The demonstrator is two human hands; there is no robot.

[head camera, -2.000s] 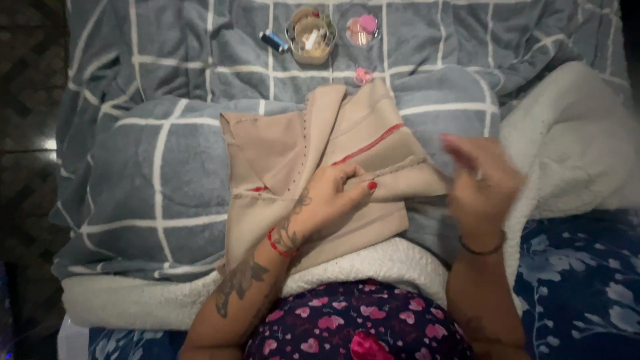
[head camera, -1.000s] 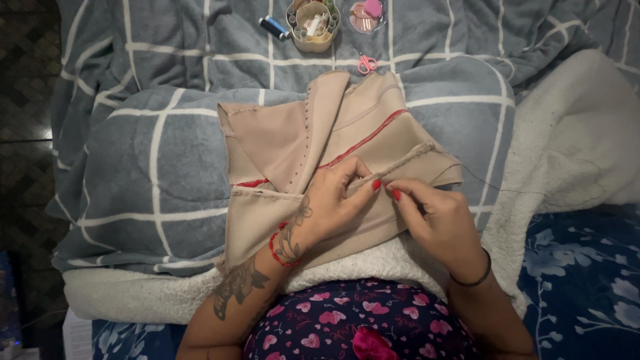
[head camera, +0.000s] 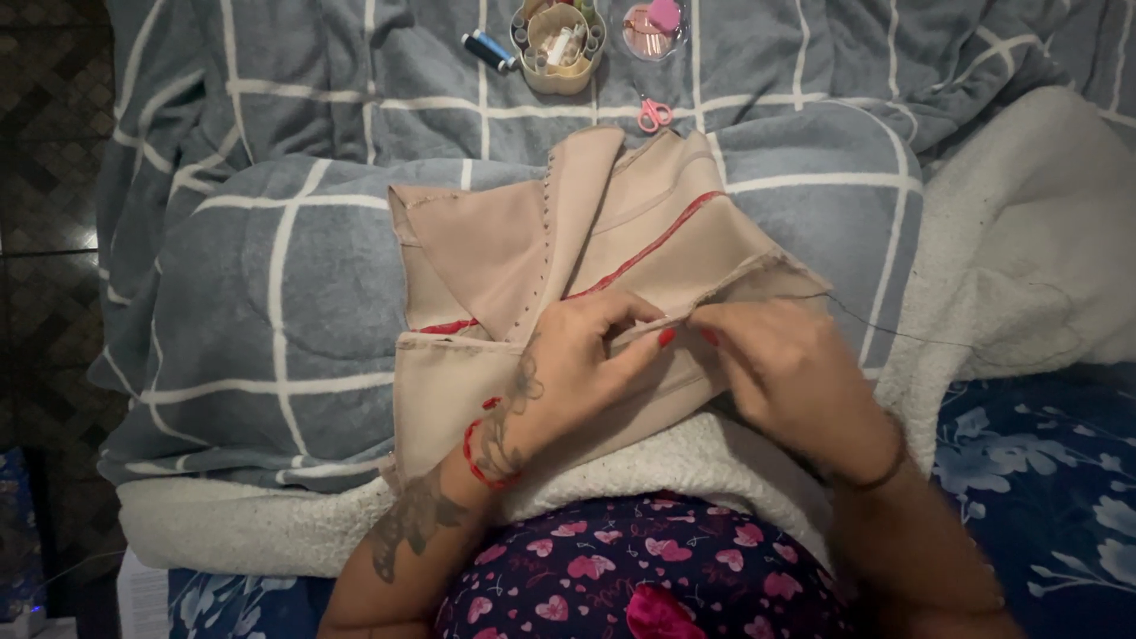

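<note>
A beige fabric garment piece (head camera: 657, 222) with red-edged seams and a row of dark stitches lies over a pillow in front of me. My left hand (head camera: 595, 355) pinches its folded seam edge between thumb and fingers. Close beside it, my right hand (head camera: 781, 364) has its fingertips together at the same edge; whether they hold a needle cannot be told. A dark thread (head camera: 896, 333) trails from near my right hand over the pillow to the white fleece at the right.
Beyond the fabric lie pink-handled scissors (head camera: 655, 115), thread spools (head camera: 488, 51), a tub of sewing supplies (head camera: 559, 75) and a round clear container (head camera: 652, 31) with a pink item. A grey checked pillow (head camera: 222, 319) and white fleece (head camera: 1021, 222) surround the work.
My right hand, raised away from the fabric two seconds ago, has come down and left to the seam beside my left hand. My left hand keeps its hold on the fabric.
</note>
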